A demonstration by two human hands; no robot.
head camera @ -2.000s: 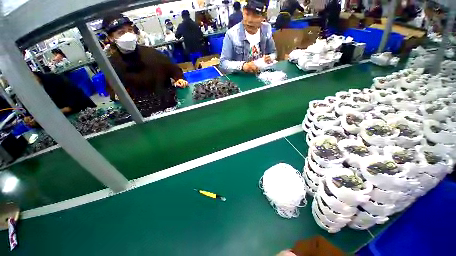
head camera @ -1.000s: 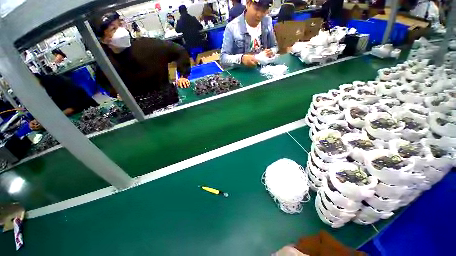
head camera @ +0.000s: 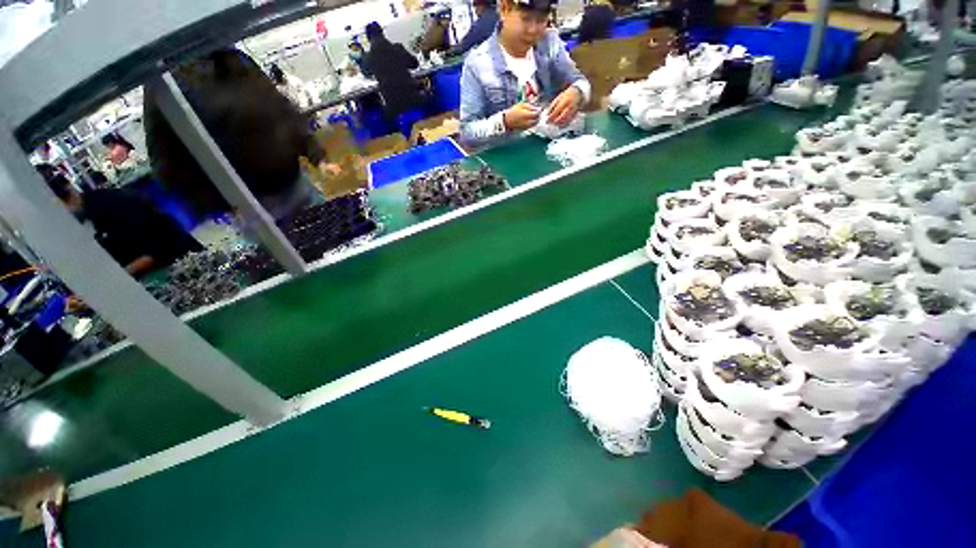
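A round white bundle of thin cords [head camera: 612, 387] lies on the green bench, left of the stacked white housings. The housings [head camera: 744, 369] stand in tall nested columns with dark speckled boards in their open faces. A slim yellow tool [head camera: 457, 416] with a dark section lies left of the bundle. A small part of my right hand [head camera: 619, 538] and a brown sleeve show at the bottom edge, cut off by it. Whether that hand holds anything is hidden. My left hand is out of the picture.
A pale rail [head camera: 460, 334] separates the bench from the green belt [head camera: 428, 280]. A blue tote [head camera: 910, 471] is at the lower right. A tan piece [head camera: 32, 490] lies at the left edge. Opposite are people, a dark parts heap [head camera: 455, 187], white parts and a slanted grey post [head camera: 139, 268].
The masked person opposite now stands higher and turned, with the face out of view; a dark tray and blue surface show more. The view has shifted slightly. The bundle, tool and stacks stay in place.
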